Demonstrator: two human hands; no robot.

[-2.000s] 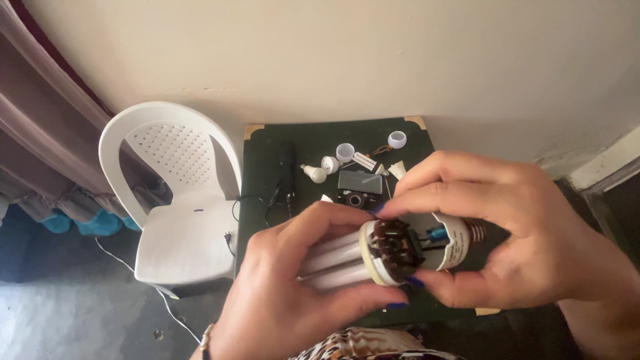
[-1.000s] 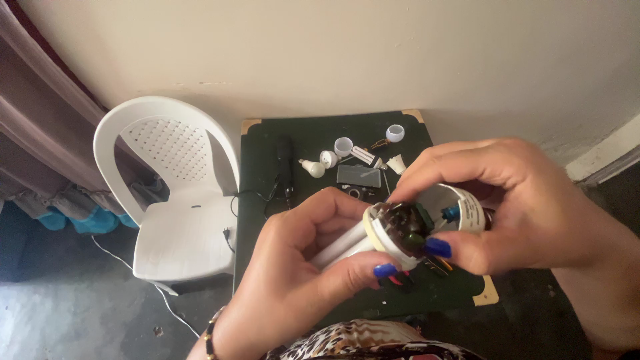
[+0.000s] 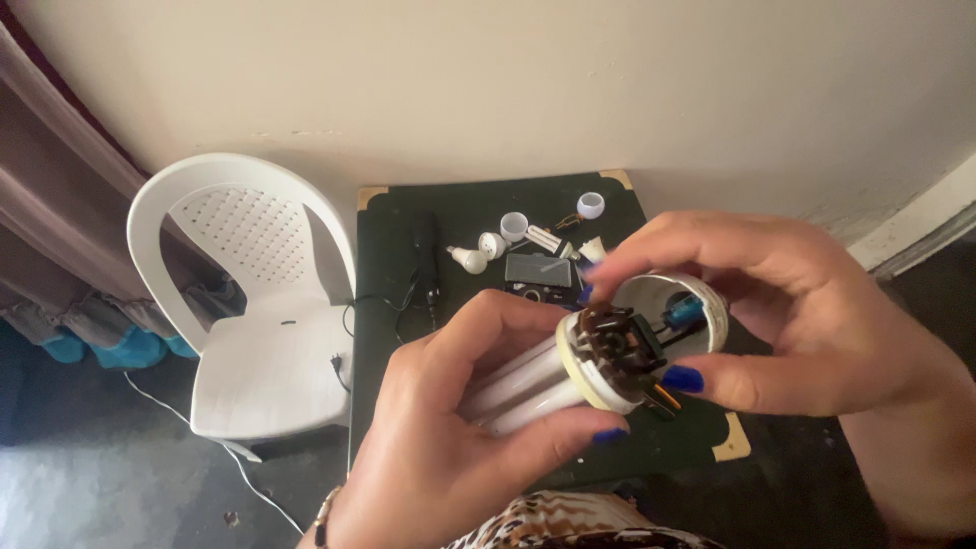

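Observation:
My left hand (image 3: 473, 404) is closed around the white glass tubes of a compact fluorescent lamp (image 3: 534, 381), which lies tilted with its opened end toward the right. On that end sits a brown circuit board (image 3: 618, 341) with dark components. My right hand (image 3: 762, 320) grips the white plastic base housing (image 3: 717, 320) of the lamp, fingers on top and thumb below. Between board and housing a gap shows, with a blue capacitor (image 3: 682, 313) on dark leads partly inside the housing. The screw cap is hidden behind my right hand.
Below stands a dark green table (image 3: 496, 194) bearing an LED bulb (image 3: 467, 259), a small fluorescent lamp (image 3: 550, 241), white cups (image 3: 590, 205), a clear-lidded case (image 3: 540, 270) and a black cable (image 3: 393, 303). A white plastic chair (image 3: 267, 374) stands left. Thin tools (image 3: 662, 400) lie under my hands.
The lamp's housing has turned in my right hand, so its open mouth and the blue capacitor show more plainly. Both hands have kept their hold on the lamp parts.

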